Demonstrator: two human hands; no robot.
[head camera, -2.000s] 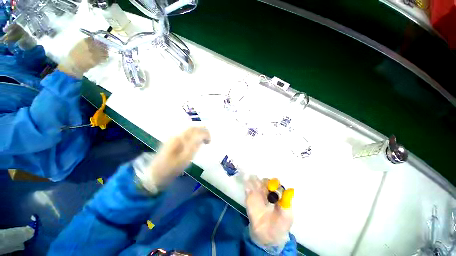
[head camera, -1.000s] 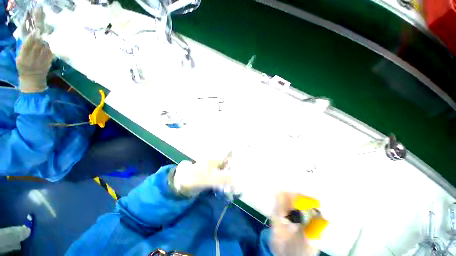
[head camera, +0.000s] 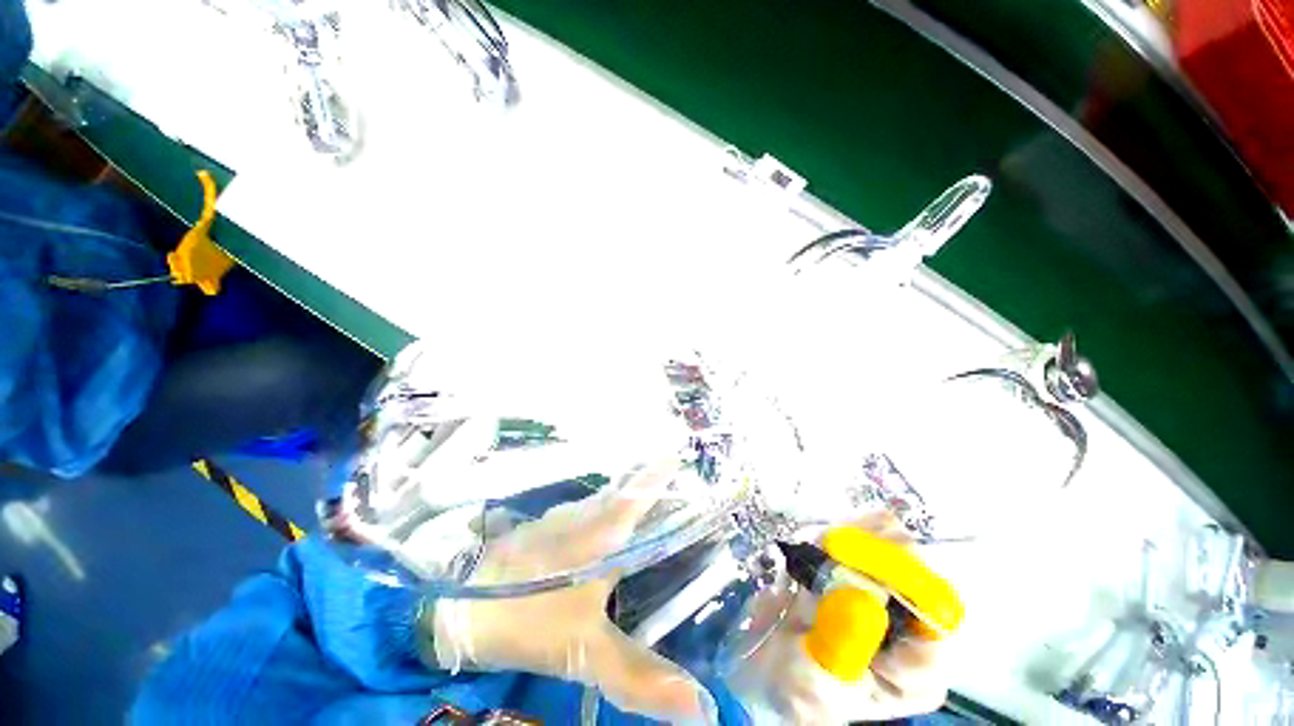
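Note:
A large clear, glossy balloon-animal body (head camera: 412, 532) is tilted over the bench's front edge, its lobes reaching right over the white surface. My left hand (head camera: 568, 603), in a thin pale glove, grips it around the middle and shows partly through the clear shell. My right hand (head camera: 852, 660) wears orange finger cots and is at the body's right end. It holds a small black part (head camera: 806, 565) between its fingertips, against or very near the joint of the clear lobes. Glare hides the exact contact.
The white bench (head camera: 568, 241) runs beside a green conveyor belt (head camera: 738, 85). Clear shells lie at back left (head camera: 324, 114), the belt edge (head camera: 948, 216) and far right (head camera: 1206, 624). An orange-yellow handle (head camera: 202, 255) hangs at the front edge near a neighbour's blue sleeve. A red bin (head camera: 1242, 85) is top right.
The large clear body is now in my left hand, in front of me. My right hand has stayed at the right with the black part, now at the body. The view has shifted slightly.

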